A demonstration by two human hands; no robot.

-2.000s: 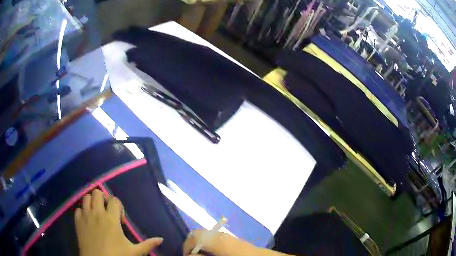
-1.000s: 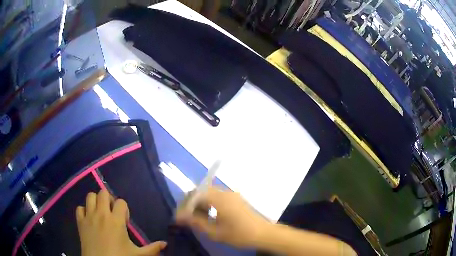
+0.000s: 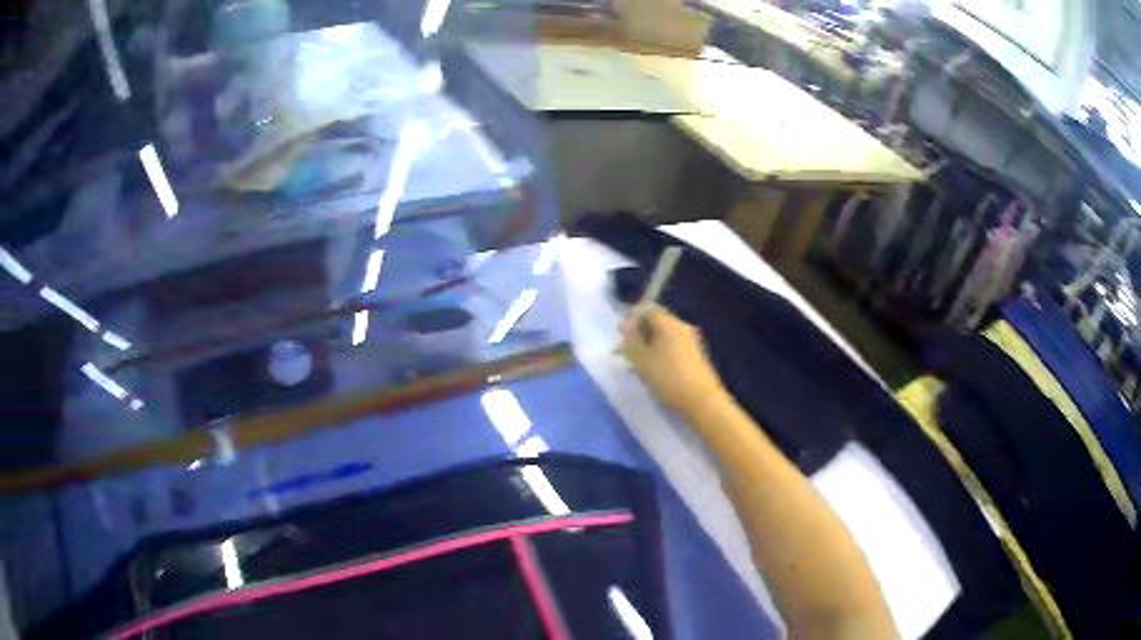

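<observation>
The dark cut panel point(image 3: 413, 613) lies under the clear template sheet at the lower left. A bright pink-red line point(image 3: 375, 561) with a branch runs across the sheet over it. A brown-orange hinge tape point(image 3: 300, 420) crosses the template. The raised clear top sheet point(image 3: 163, 288) fills the upper left with lamp reflections. My right hand point(image 3: 663, 354) is at the far edge of the white board, closed on a thin pale marking stick point(image 3: 661, 275) that points up over the dark pieces. My left hand is out of the picture.
Dark curved cut pieces point(image 3: 763, 338) lie on the white board point(image 3: 891, 525) at right. A thick dark panel stack point(image 3: 1026, 463) with yellow edging point(image 3: 976, 481) is at far right. Pale wooden tables point(image 3: 801, 131) stand at the back, with a hanging rack point(image 3: 976, 269) beyond.
My right hand has moved from the template's right edge up and away to the far end of the board, still with the stick. The view has turned left. My left hand has left the picture.
</observation>
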